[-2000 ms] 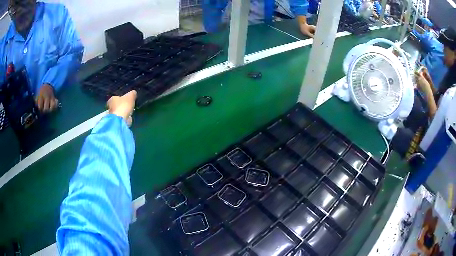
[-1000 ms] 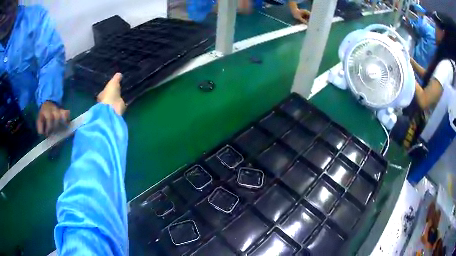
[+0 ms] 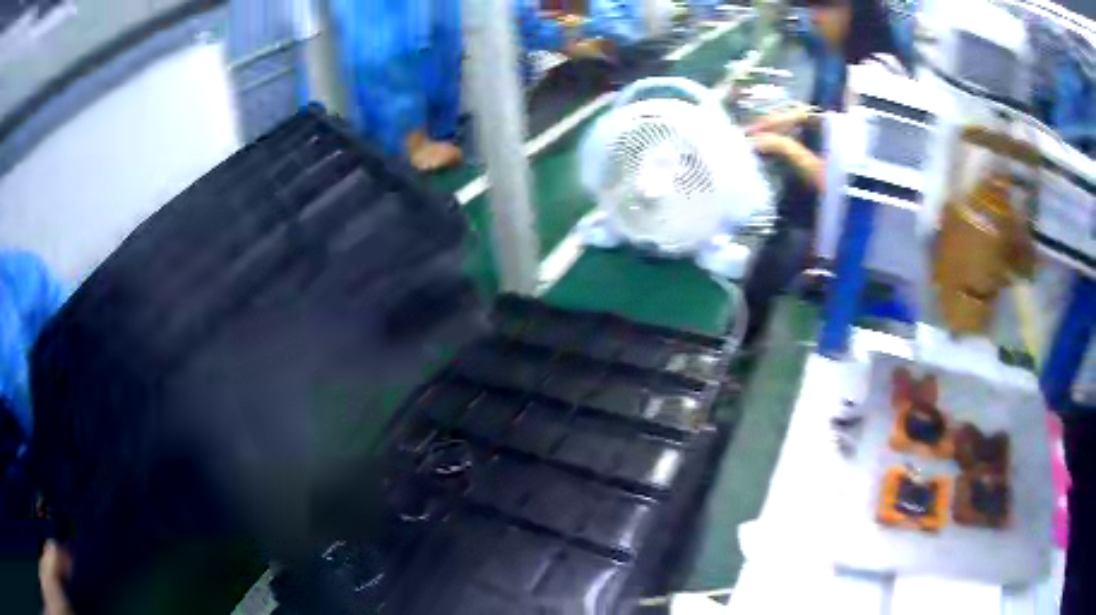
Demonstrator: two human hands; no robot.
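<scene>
A large black blister tray (image 3: 240, 324) is raised and blurred across the left of the view. My left hand (image 3: 54, 579) is at the lower left, cut off and small, with its fingers at the tray's edge. A second black blister tray (image 3: 565, 408) lies in front of me, partly hidden by the raised one. Dark watch cases (image 3: 447, 455) with thin silvery rims sit in its near pockets, blurred. My right hand is out of the picture.
A white desk fan (image 3: 673, 174) stands behind the tray by a pale post (image 3: 502, 156). At right, orange-brown fixtures (image 3: 916, 497) sit on a grey base plate (image 3: 871, 529) below a brass-gold press head (image 3: 983, 246). Other people in blue smocks are beyond.
The view has turned right, bringing the press into sight. The black tray from the far side of the belt is now raised and close at left. My outstretched sleeve is out of view.
</scene>
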